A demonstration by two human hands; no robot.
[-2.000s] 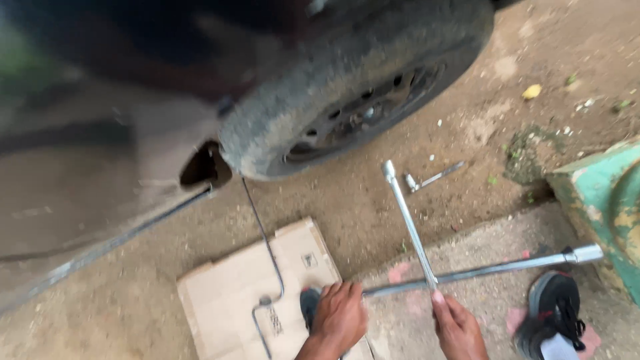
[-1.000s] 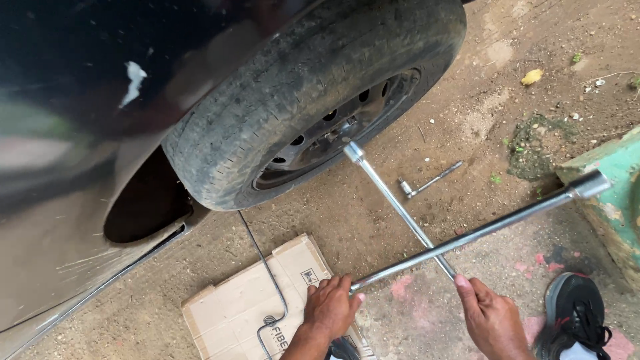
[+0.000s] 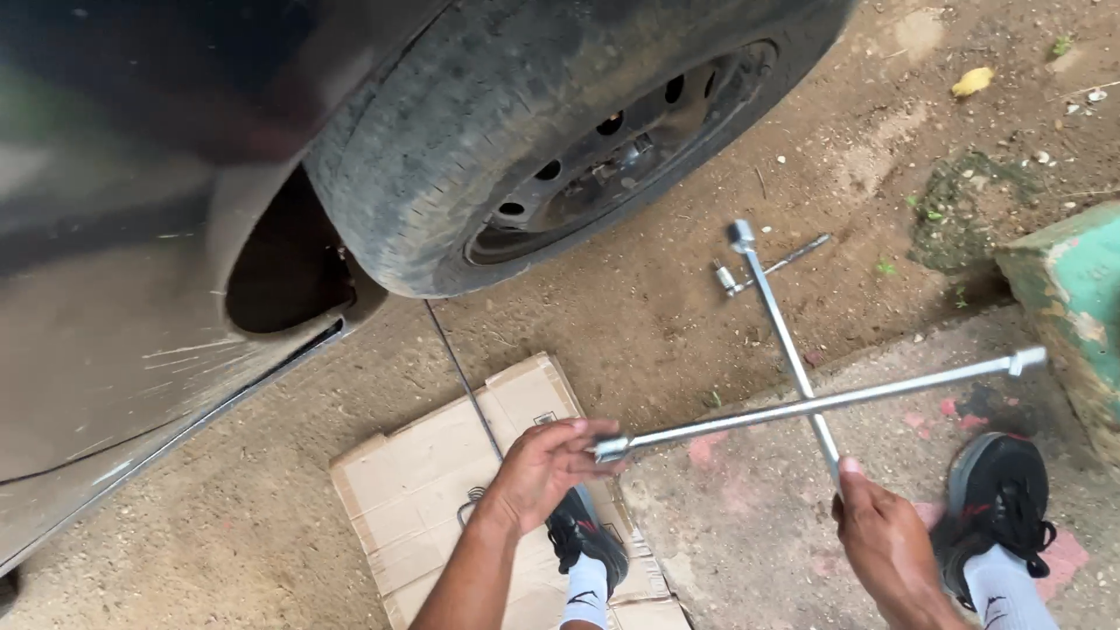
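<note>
A four-way lug wrench of bright metal is held in front of me, away from the car wheel. My right hand grips the lower end of one bar. By the socket at the left end of the other bar is my left hand, its fingers spread and slightly blurred; whether it touches the socket I cannot tell. Above and to the left is the car's wheel, turned outward, with a black steel rim. On the dirt behind the wrench's upper socket lies a socket handle with a socket on it.
Flattened cardboard lies under the front of the car body, with a thin metal rod across it. My left shoe is on the cardboard, my right shoe on the concrete slab. A green painted concrete block stands at right.
The lug wrench has moved away from the wheel's rim since one second ago. My left hand, closed around the bar end then, has its fingers spread now.
</note>
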